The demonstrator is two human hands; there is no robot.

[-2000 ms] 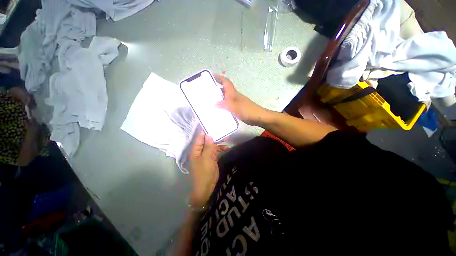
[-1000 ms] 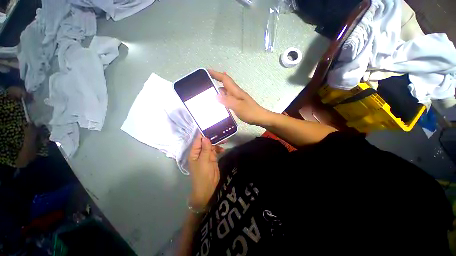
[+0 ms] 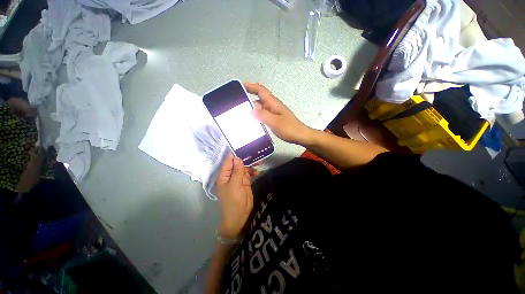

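A smartphone [image 3: 239,123] with a white block on a dark screen is held above the table, tilted. My right hand [image 3: 279,118] grips its upper right side, with the thumb over the screen's edge. My left hand [image 3: 235,186] holds its lower end, thumb at the bottom corner; its other fingers are partly hidden. A folded white garment [image 3: 175,129] lies on the table left of the phone, its gathered part next to my left hand and partly behind the phone.
The speckled table [image 3: 230,46] bears crumpled white garments [image 3: 89,97] at left, clear polybags [image 3: 311,34] and a white roll [image 3: 334,66]. A reddish-brown chair [image 3: 384,54] and a yellow crate [image 3: 423,123] with cloth stand at right. A person sits at far left.
The phone's screen has gone from almost fully white to dark with a white block in the middle. The phone and my right hand have shifted slightly. The garment has not moved.
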